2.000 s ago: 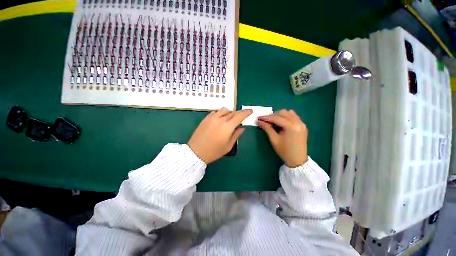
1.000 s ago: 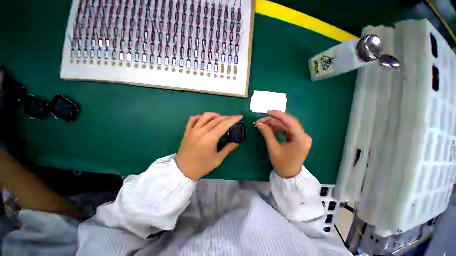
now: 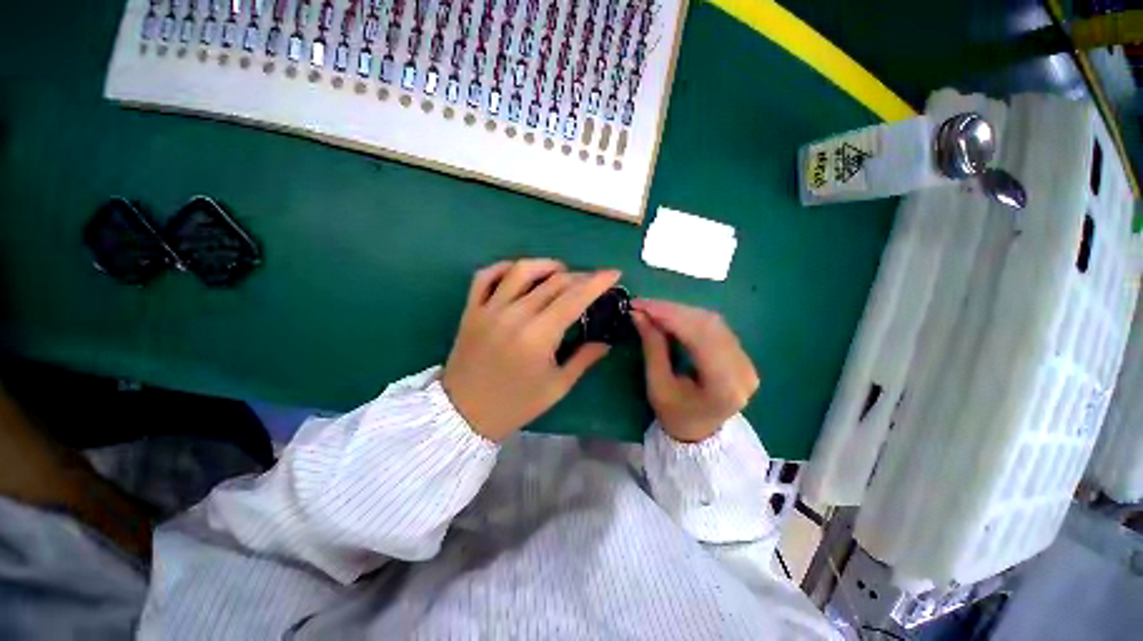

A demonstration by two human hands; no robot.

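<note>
A black watch housing [image 3: 607, 318] is held in front of me. My left hand [image 3: 520, 344] grips its left side between thumb and fingers. My right hand [image 3: 692, 363] has its thumb and index fingertips pinched together at the housing's upper right edge. Whatever the right fingertips pinch is too small and covered to make out. A white component tray [image 3: 552, 179] with rows of silvery parts and red wires lies beyond my hands; a few slots at its near right corner look tan. A blank white pad [image 3: 689, 243] lies beside that corner.
Two black housings [image 3: 216, 241] lie at the left. A whitish dispenser bottle [image 3: 865, 163] stands out at the upper right, beside stacked white blister trays [image 3: 990, 376]. A yellow line [image 3: 821, 53] crosses the green surface. Another person's arm [image 3: 63, 476] is at the lower left.
My right fingertips have moved left from beside the housing onto its edge. Earlier both hands were at the white pad. Two loose housings now show at the left, where three showed before.
</note>
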